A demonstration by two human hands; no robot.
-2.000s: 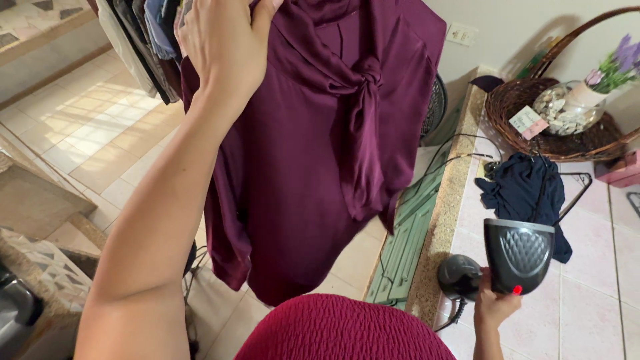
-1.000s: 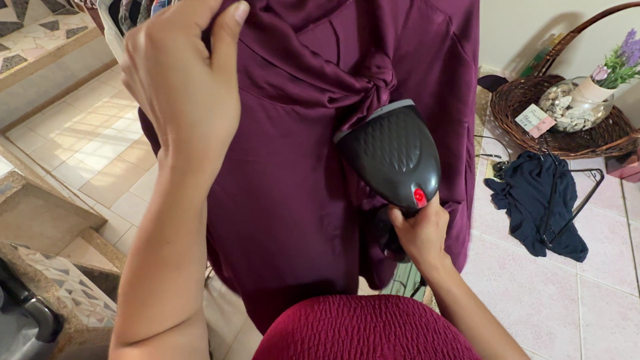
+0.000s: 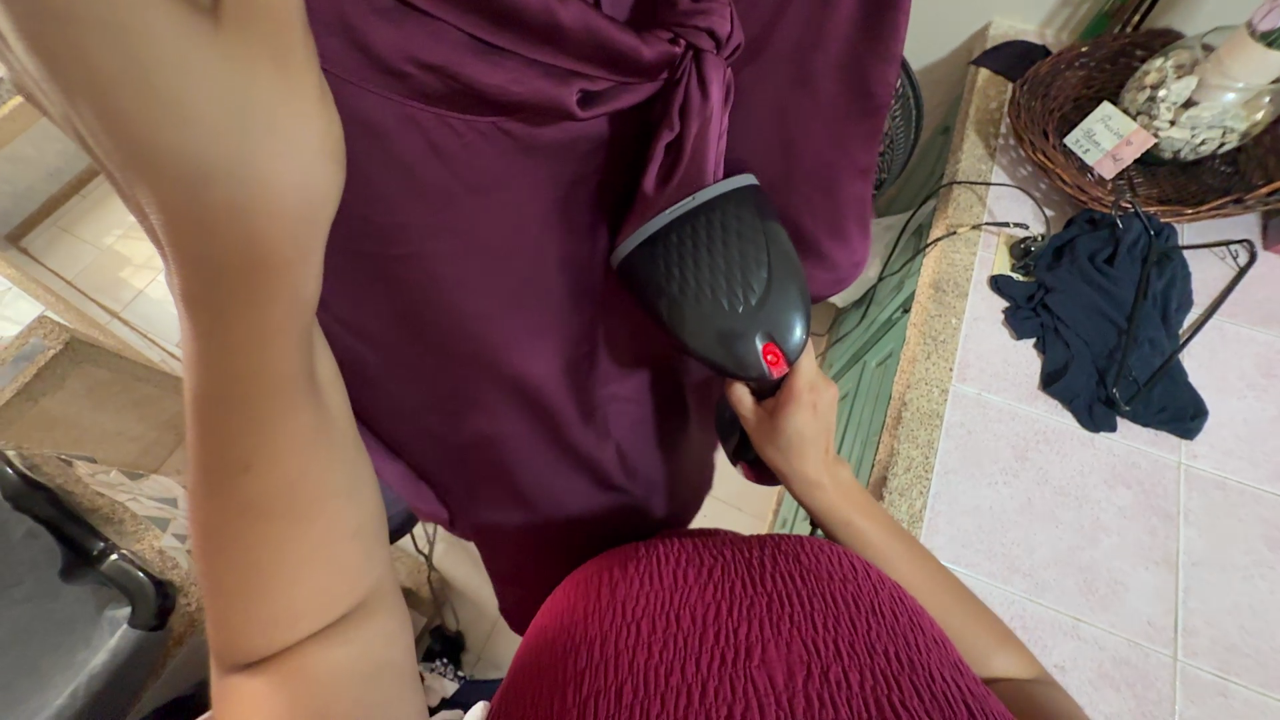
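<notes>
A purple satin blouse (image 3: 480,270) with a knotted tie at its neck hangs in front of me. My right hand (image 3: 795,415) grips the handle of a black handheld garment steamer (image 3: 715,270), whose grey-rimmed head lies against the blouse just below the knot. A red light glows on the steamer's body. My left hand (image 3: 240,110) is raised at the upper left beside the blouse; its fingers run out of the frame, so what they hold is hidden.
On the pink tiled counter (image 3: 1060,500) at right lie a dark navy garment (image 3: 1090,320), a black hanger (image 3: 1190,330) and a wicker basket (image 3: 1050,150) with a glass bowl of stones (image 3: 1190,100). A black-handled object (image 3: 110,570) stands lower left. Cables run beside the green cabinet (image 3: 850,400).
The steamer in my right hand has moved from over the counter onto the blouse, and it now sits just under the knot. My left hand has gone partly out of view at the top.
</notes>
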